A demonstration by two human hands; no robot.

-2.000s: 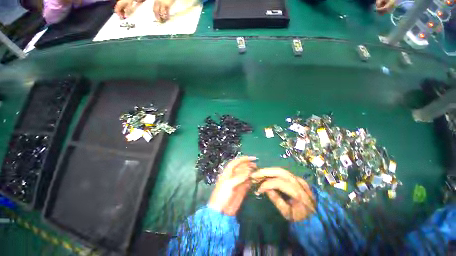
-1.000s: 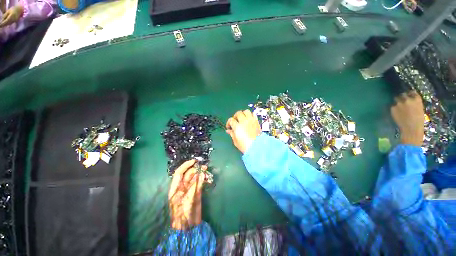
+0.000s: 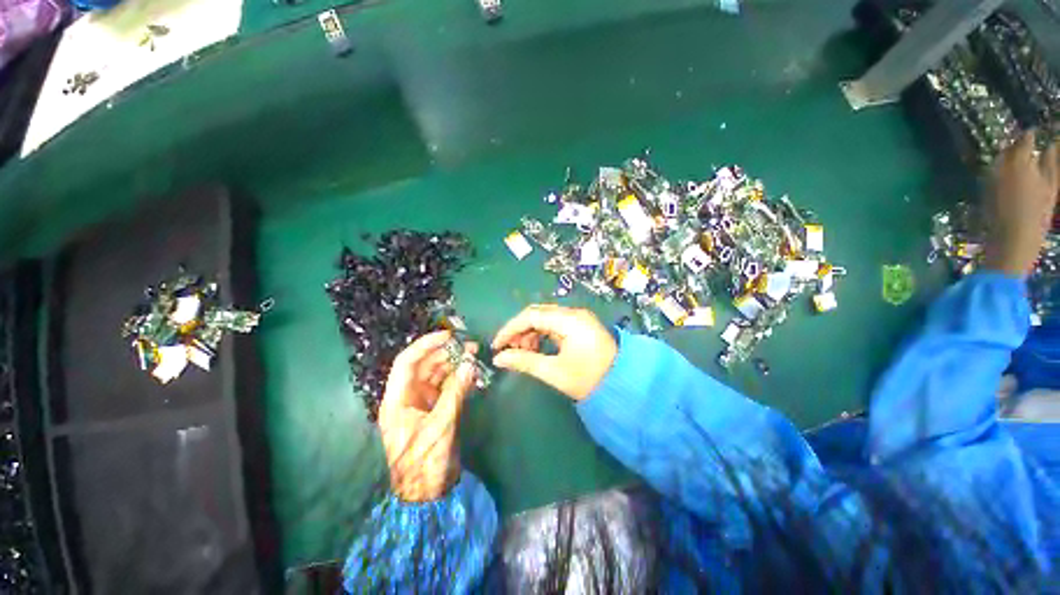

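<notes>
My left hand (image 3: 424,407) holds a small circuit board assembly (image 3: 467,363) between thumb and fingers, at the lower right edge of the pile of small black parts (image 3: 389,296). My right hand (image 3: 560,351) is just right of it, thumb and index finger curled close together. Whether a tiny part is between those fingertips cannot be told. The large pile of green boards with white-and-amber cells (image 3: 697,250) lies beyond and to the right of my right hand. A small heap of boards (image 3: 180,325) lies in the black tray (image 3: 140,488) at the left.
Another person's hand (image 3: 1023,203) and blue sleeve are at the right, by more boards and a dark tray. A metal support (image 3: 924,52) stands at the upper right. A lime-green piece (image 3: 896,284) lies right of the pile. A white sheet (image 3: 122,64) is at the upper left.
The view has shifted right and down. My right hand has moved from the large pile's left edge down beside my left hand, which still holds the board. The other person's hand has moved farther away.
</notes>
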